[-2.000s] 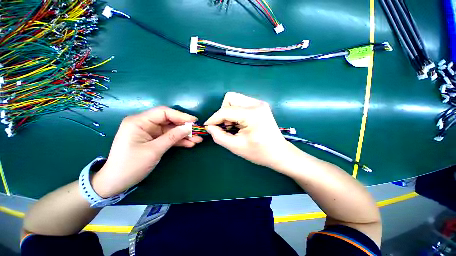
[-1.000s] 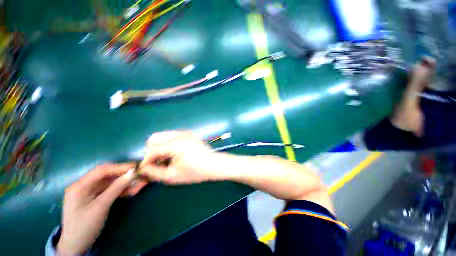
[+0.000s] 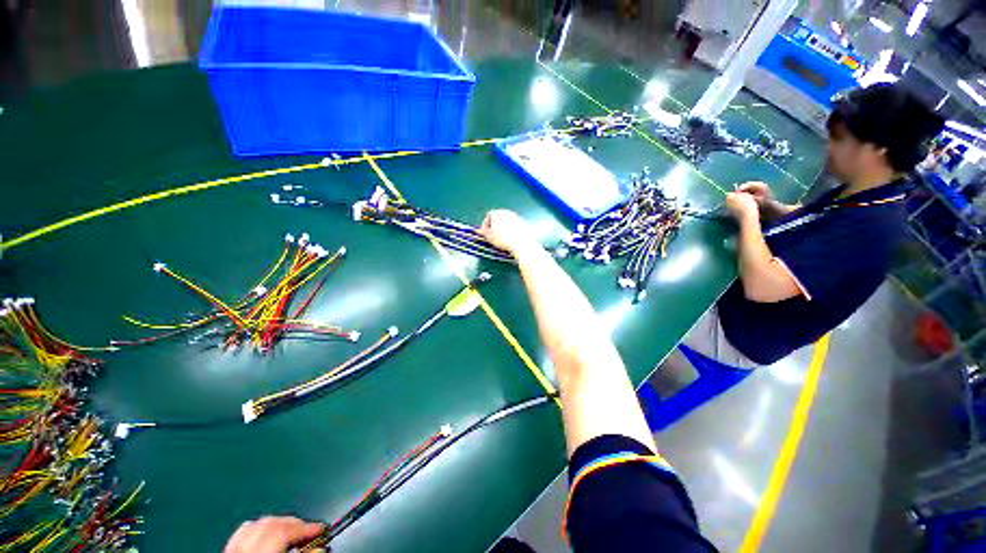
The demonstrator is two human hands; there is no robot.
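My left hand (image 3: 276, 535) is at the bottom edge, partly cut off, closed on one end of the harness in progress (image 3: 400, 470). Its red wires and dark sheathed cable run up to the right from my fingers; the held end is hidden. My right hand (image 3: 508, 232) is stretched far forward over the sheathed cable bundle (image 3: 438, 225), right of the yellow line. Its fingers are curled down at the cables; whether they grip one is hidden. A separate harness (image 3: 335, 373) with a yellow-green label tag (image 3: 463, 302) lies between my hands.
Coloured leads (image 3: 65, 432) are heaped at left, with a smaller lead bundle (image 3: 270, 308) at upper middle. A deep blue parts bin (image 3: 341, 92) stands at the far side. A shallow tray (image 3: 562, 173) and a dark cable pile (image 3: 638, 232) lie near a coworker (image 3: 822, 238) at right.
The view has swung up and right. My right hand has left my left hand and reached out to the cable bundle. My left hand stays on the harness, now at the bottom edge.
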